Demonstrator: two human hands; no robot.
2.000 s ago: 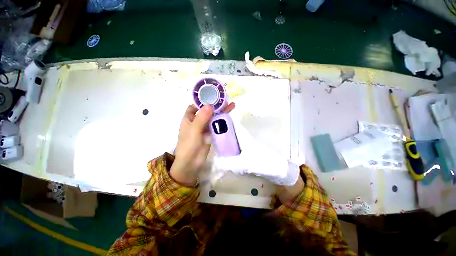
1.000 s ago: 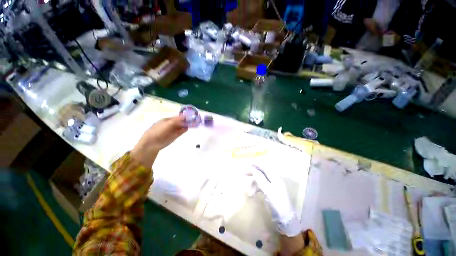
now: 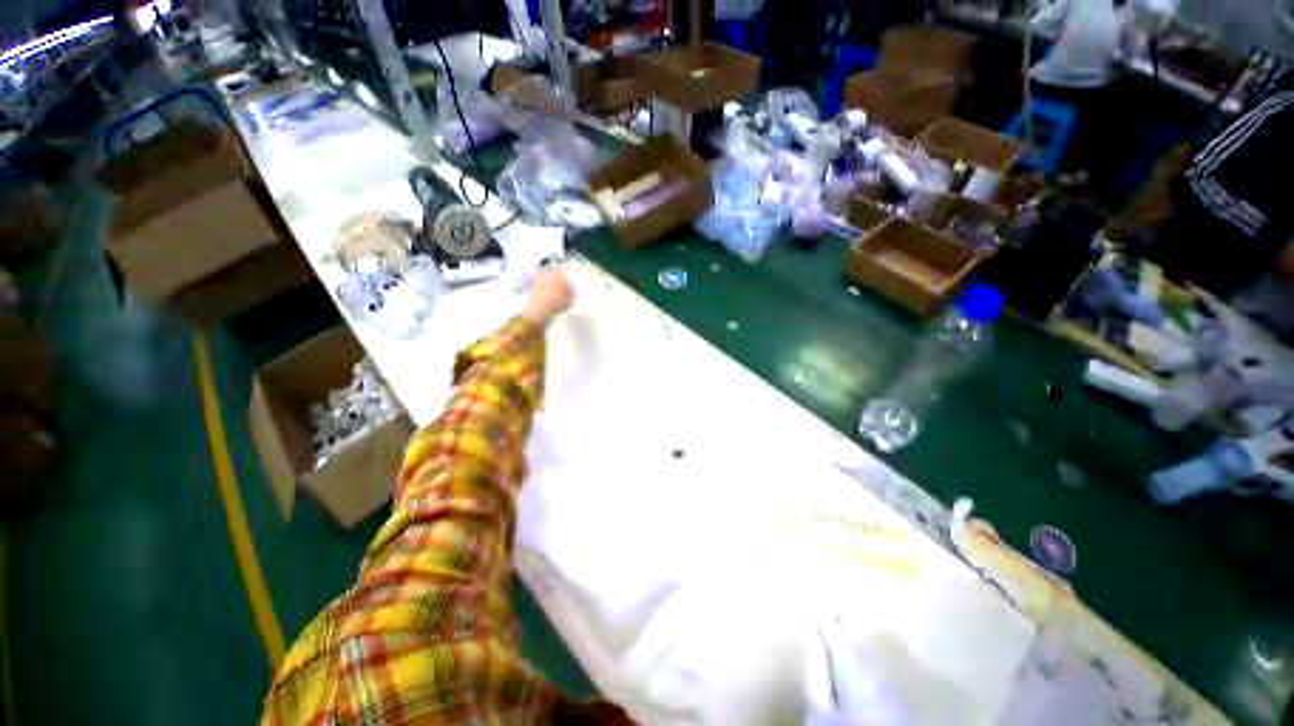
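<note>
My left hand is bare and small in the picture, stretched far out over the white bench. It is beside a white handheld fan at the bench's far part. The fingers are blurred, and I cannot tell whether they hold anything. The lilac fan cannot be made out. A washed-out white shape at the bottom may be my gloved right hand, but glare hides its outline. Several white fans lie left of my hand.
A round-headed dark tool stands beyond the fans. A carton of white parts is on the floor at left. A clear bottle with blue cap and a grille disc are on the green surface. A person's striped sleeve shows at right.
The view has swung left and moved along the bench. My left hand has reached farther out to the white fans. The lilac fan it held earlier no longer shows clearly.
</note>
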